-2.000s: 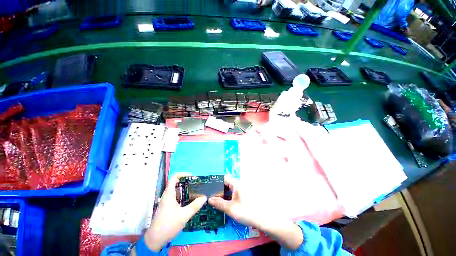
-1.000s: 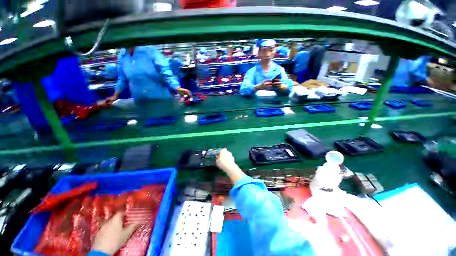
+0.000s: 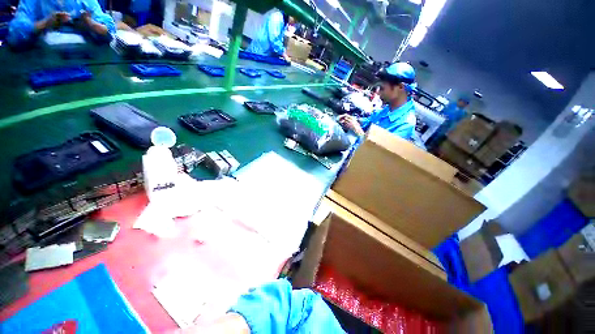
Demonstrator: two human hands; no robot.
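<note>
My right hand [image 3: 218,323] shows only as a glaring patch by its blue sleeve at the bottom edge. Its fingers are cut off or washed out, so I cannot tell what it holds. My left hand is out of the picture. The blue work sheet [image 3: 88,303] lies at the lower left on the pink mat [image 3: 134,244]. A small red piece [image 3: 62,328] shows on the sheet at the bottom edge, cut off. Pale and grey flat plates [image 3: 50,257] lie behind the sheet. No circuit board is clearly visible.
A white bottle [image 3: 158,166] stands behind glaring white papers [image 3: 277,189]. Black housings [image 3: 65,160] lie on the green bench. An open carton [image 3: 391,254] with red bags [image 3: 365,303] is at the right. A person in blue sits beyond it.
The view has swung right to the carton. The large blue bin and my left hand have left the picture. My right arm has moved from the housings to the bottom edge.
</note>
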